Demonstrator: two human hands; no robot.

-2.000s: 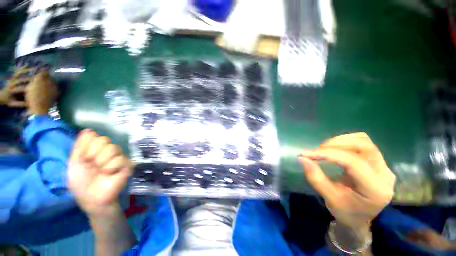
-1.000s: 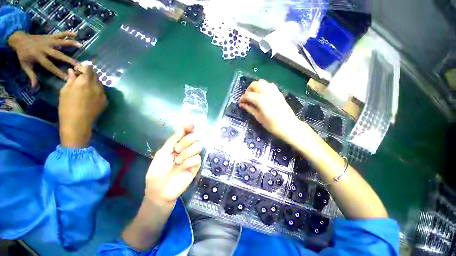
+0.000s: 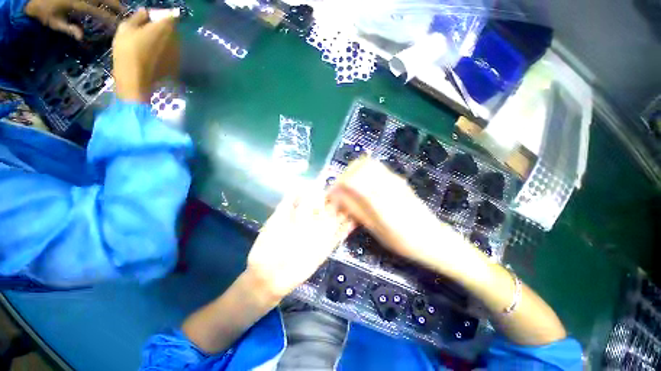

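The clear blister tray [image 3: 319, 293] lies aslant in front of me with black moulded parts [image 3: 388, 298] in its pockets. Parts in the near row and one at the upper left show small bright rings. My left hand [image 3: 293, 235] is palm up at the tray's left edge. My right hand [image 3: 373, 199] is over the tray, its fingertips at my left palm and fingers. Both hands are blurred and overlap, so whether small pieces lie in the palm or between the fingertips is hidden.
A small crinkled zip bag [image 3: 293, 139] lies left of the tray. Behind are a white punched sheet [image 3: 341, 54], a blue packet [image 3: 500, 58] and a dotted strip [image 3: 554, 170]. Another worker's blue sleeve [image 3: 141, 181] is at left; dark trays [image 3: 638, 326] sit far right.
My right hand has moved from the tray's far left pockets back to my left hand. My left hand has moved right and turned palm up. The neighbouring worker's arms have shifted forward.
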